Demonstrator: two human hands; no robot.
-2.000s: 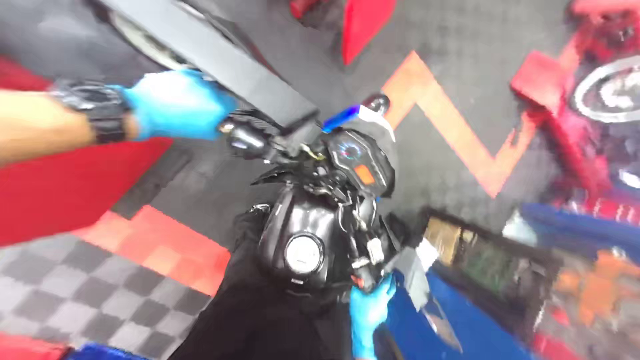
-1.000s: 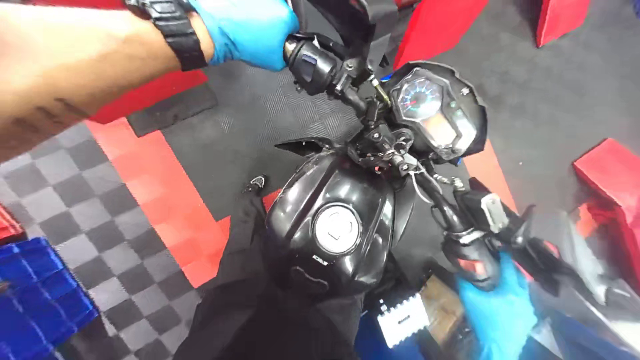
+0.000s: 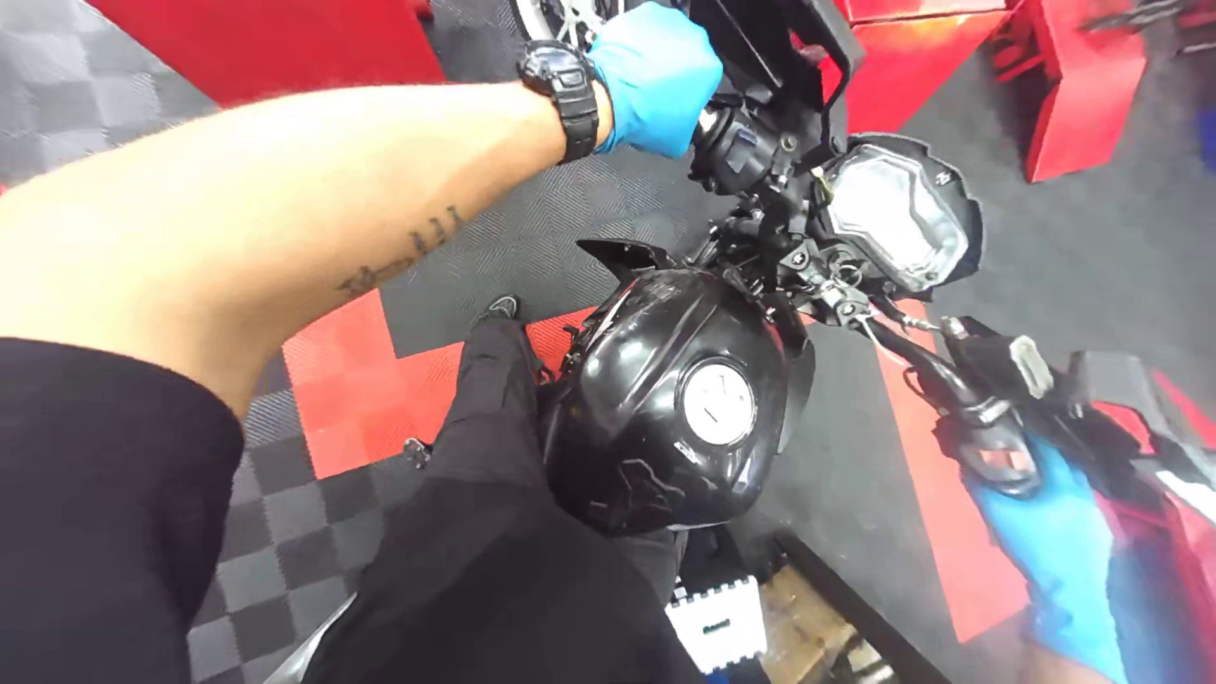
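Note:
A black motorcycle is between my legs, its glossy fuel tank with a round silver filler cap below the handlebar. In a blue glove, my left hand is closed around the left handlebar grip, beside the switch housing. My right hand, gloved in blue too and somewhat blurred, is wrapped around the right grip next to its switch housing. The instrument cluster reflects white light. Both grips are mostly hidden under the gloves.
Red stands or panels are at the top. Part of a spoked or disc wheel shows beyond my left hand. A white slotted part and an open box lie at the bottom. At the right edge is a blurred red-and-grey vehicle.
The view has shifted strongly. My left hand, apart from the grip two seconds ago, is now on it. Reflected glare now covers the instrument display, which was readable as a dial before.

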